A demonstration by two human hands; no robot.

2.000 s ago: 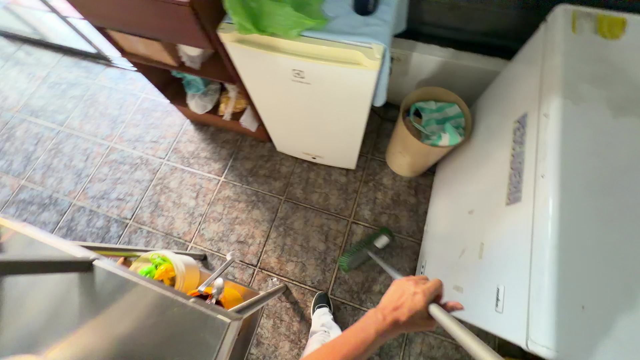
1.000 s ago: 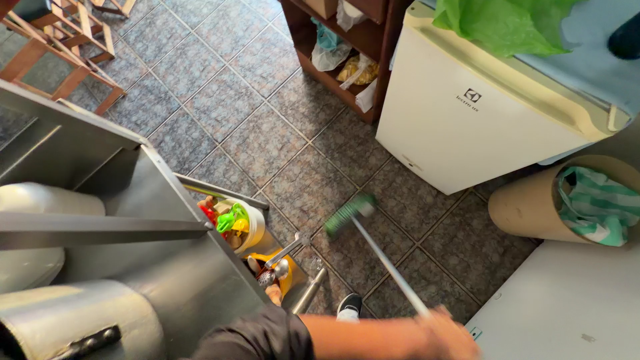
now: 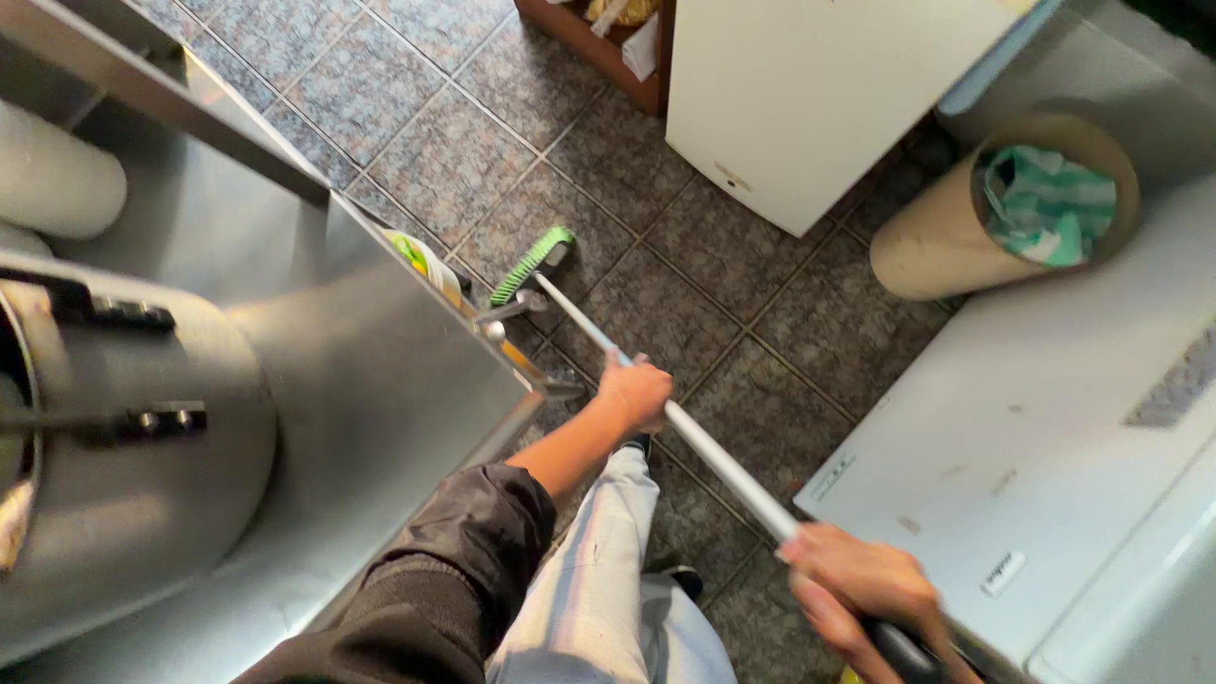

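A broom with green bristles (image 3: 532, 266) rests its head on the dark tiled floor, beside the legs of the steel table. Its pale metal handle (image 3: 727, 463) runs down to the right. My left hand (image 3: 635, 389) is closed around the middle of the handle. Farther up, near the black grip end (image 3: 901, 649), my right hand (image 3: 860, 579) holds the same handle. Part of a white bucket (image 3: 437, 275) with green and yellow things in it shows past the table edge, close to the broom head.
A steel table (image 3: 380, 351) with a large metal pot (image 3: 180, 456) fills the left. On the right stand a white appliance (image 3: 950, 456) and a tan bin (image 3: 940, 237) holding a striped green bag. A small white refrigerator (image 3: 779, 104) and a brown shelf (image 3: 608, 57) are at the top.
The broom head has moved left, close to the table's legs. Both hands now show on the handle, where earlier frames show one. The view has shifted.
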